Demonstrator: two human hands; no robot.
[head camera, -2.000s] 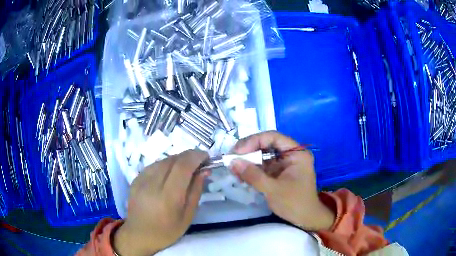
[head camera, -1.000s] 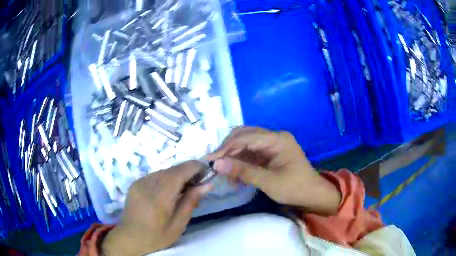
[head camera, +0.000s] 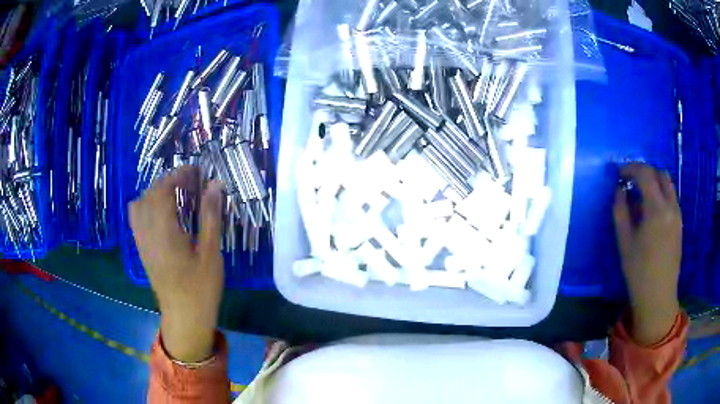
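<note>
My left hand (head camera: 178, 248) is over the near part of the left blue tray (head camera: 130, 237), thumb and fingers apart, with no part seen held. Silver tubed assemblies (head camera: 241, 170) lie piled there. My right hand (head camera: 651, 233) is in the right blue tray (head camera: 592, 260). A small shiny bit shows at its fingertips; whether it is gripped is unclear. Between the hands, the white tub (head camera: 426, 306) holds silver metal tubes (head camera: 450, 154) above a heap of white plastic sleeves (head camera: 379, 229).
A clear poly bag (head camera: 489, 39) with loose tubes covers the tub's far end. More blue trays (head camera: 67, 158) stand at the left, with metal parts (head camera: 20, 170) beyond them. Blue floor with a yellow line (head camera: 87, 327) shows at lower left.
My hands were together over the tub's near end, working on a white-sleeved rod, then a small part. They are now apart, one over each side tray. The view has shifted left.
</note>
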